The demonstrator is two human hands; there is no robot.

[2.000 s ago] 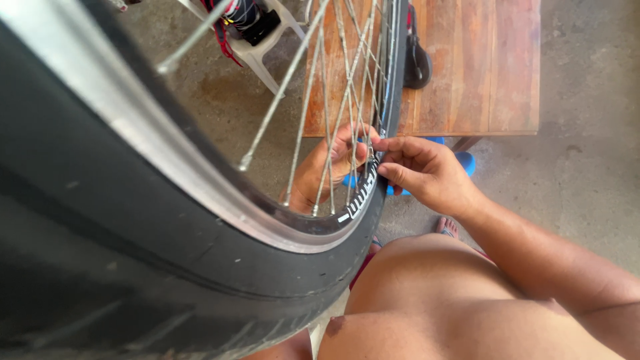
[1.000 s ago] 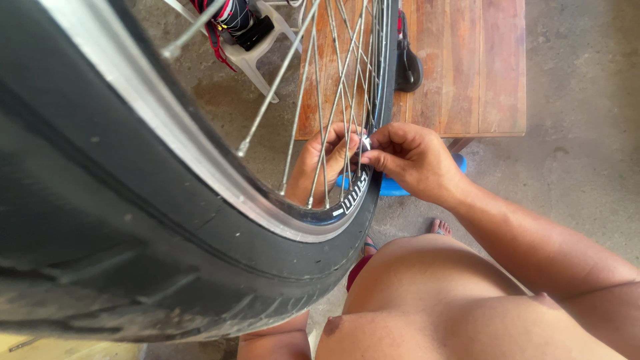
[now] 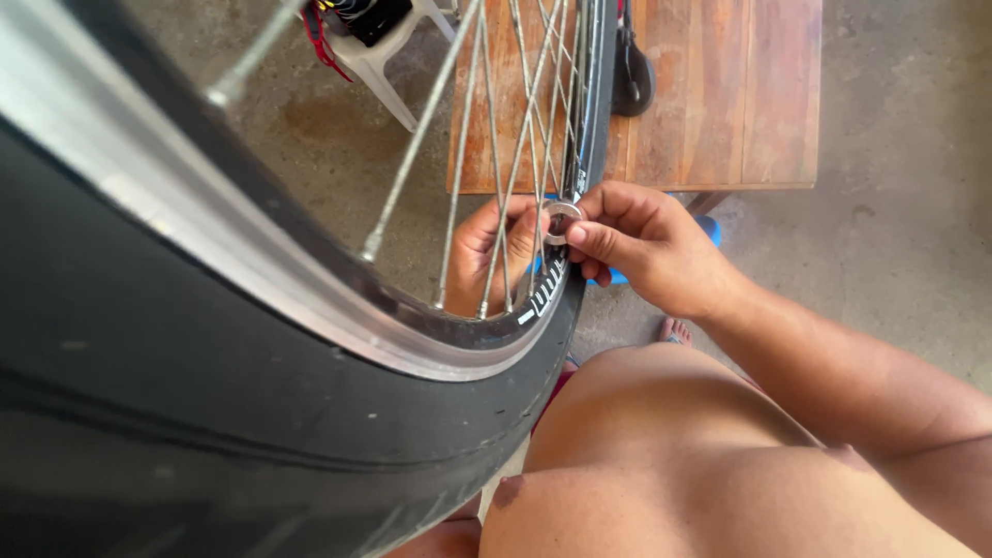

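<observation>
A bicycle wheel fills the left side, with a black tyre (image 3: 310, 418), a black and silver rim (image 3: 473, 337) and thin metal spokes (image 3: 467, 147). Near the rim's far side, a small round silver spoke wrench (image 3: 562, 222) is pinched between both hands. My left hand (image 3: 496, 252) is seen behind the spokes, its thumb and fingertips at the ring's left edge. My right hand (image 3: 647, 240) grips the right edge of the ring with thumb and forefinger, on the near side of the rim. Whether the ring sits on a spoke nipple cannot be told.
Beyond the wheel stands a wooden table (image 3: 713, 101) bearing a black bicycle saddle (image 3: 635, 77). A white plastic chair (image 3: 380, 70) with dark items and a red strap is at the upper left. Something blue (image 3: 707, 230) shows below the table edge, over the concrete floor (image 3: 891, 256).
The silver ring between my fingertips now shows plainly. Both hands stay close together at the rim; my right fingers have shifted slightly around the ring.
</observation>
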